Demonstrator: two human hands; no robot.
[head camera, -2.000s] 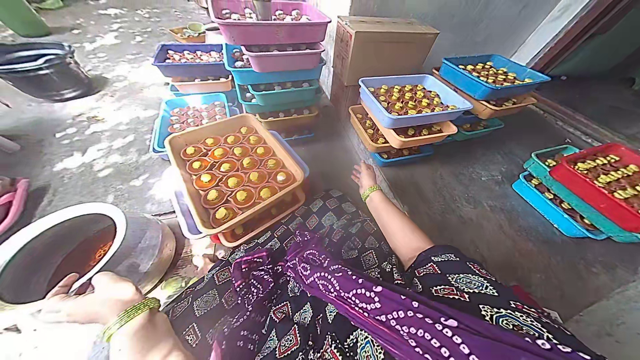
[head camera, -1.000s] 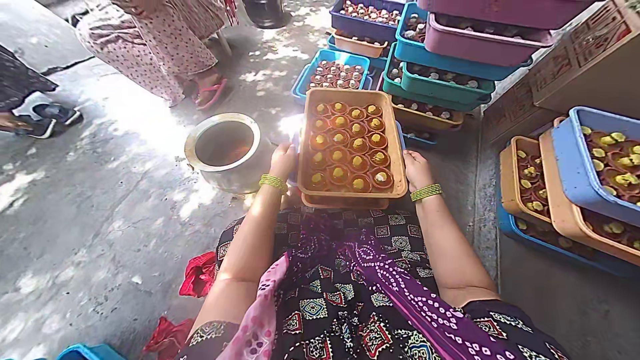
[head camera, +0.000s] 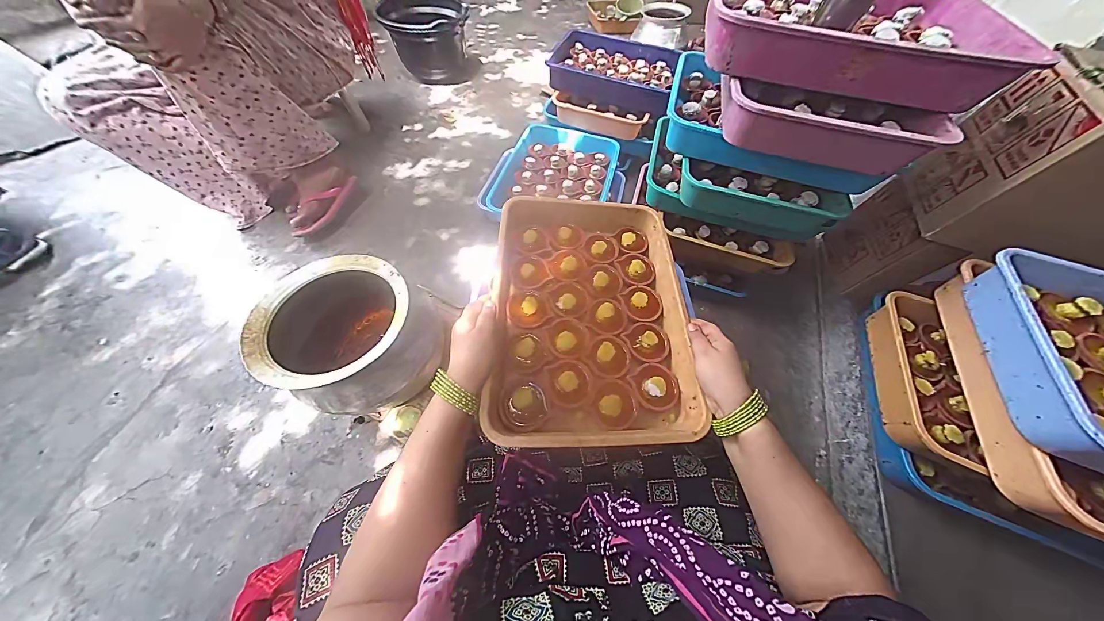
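Note:
Both of my hands hold an orange-tan plastic tray (head camera: 595, 436) by its opposite long sides, above my lap. My left hand (head camera: 474, 341) grips the left rim, and my right hand (head camera: 718, 362) grips the right rim; the fingers under the rims are partly hidden. Rows of small round reddish cups (head camera: 610, 315) stand in the tray, most with a yellow piece in the middle and one, near the lower right, with a whitish piece. Left of the tray, close to my left hand, a wide-rimmed metal pot (head camera: 259, 345) holds dark liquid with an orange-red reflection or patch.
Stacked trays of cups, among them a magenta tray (head camera: 862, 65) and a light blue tray (head camera: 1026, 362), rise ahead and at the right beside a cardboard box (head camera: 1018, 172). A seated person (head camera: 233, 129) is at the upper left, near a black bucket (head camera: 427, 43). Red cloth (head camera: 269, 586) lies at lower left.
Two seconds ago my hands were apart and off the tray; one second ago both held it by its sides, as now. The view has swung noticeably between frames.

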